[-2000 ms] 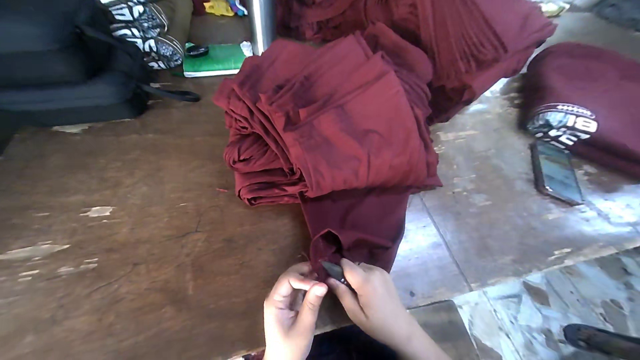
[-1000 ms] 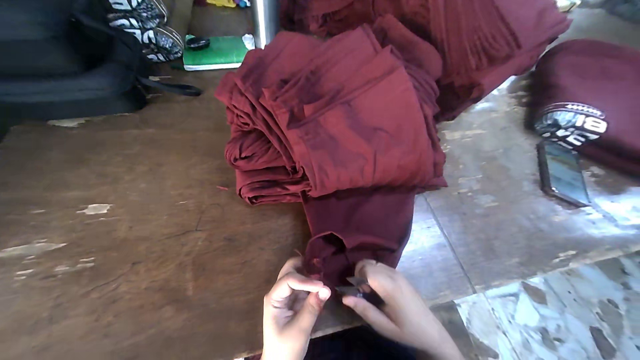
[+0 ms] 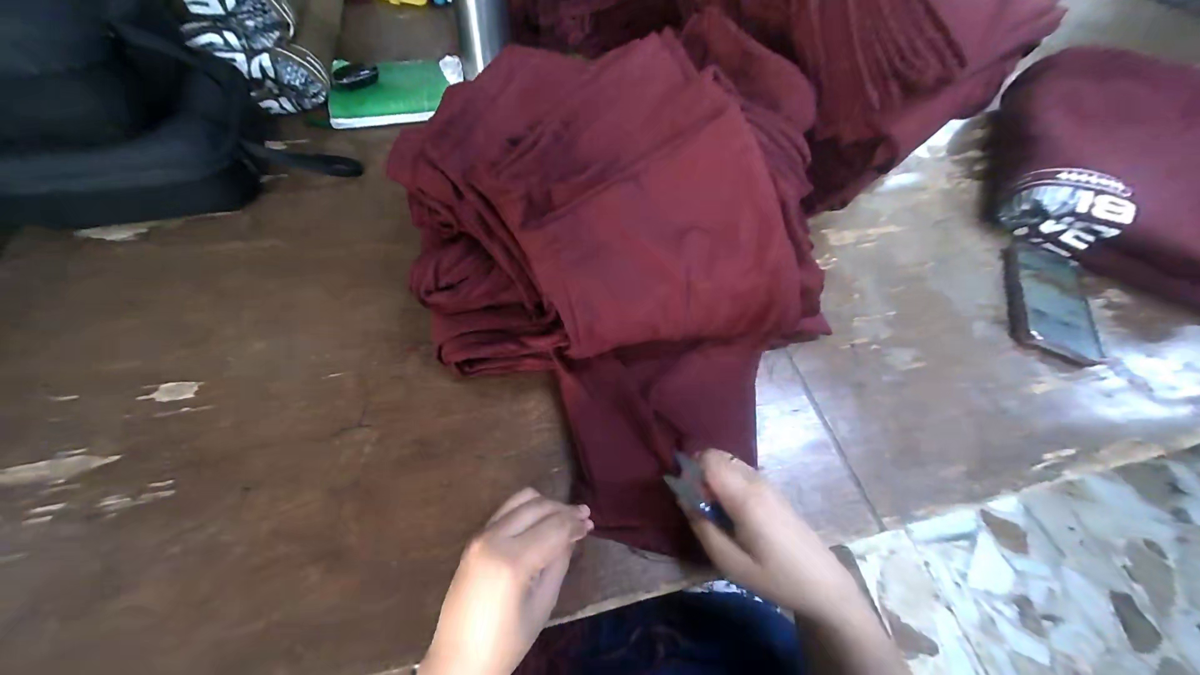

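A maroon fabric piece hangs out from under a thick pile of folded maroon cloth and lies flat toward the table's near edge. My right hand is closed around a small cutting tool, perhaps thread snips, whose grey metal tips rest over the fabric. At the fabric's lower left edge is my left hand, fingertips together by the cloth; whether they pinch it cannot be told.
More maroon cloth is heaped behind the pile. At right are a smartphone and a maroon printed bundle. A black bag, a green book and a metal cylinder stand at back left. The wooden table has worn patches.
The fabric end, earlier gathered in an open fold between both hands, now lies flatter. My hands have moved apart, and the tool in my right hand is now up over the fabric.
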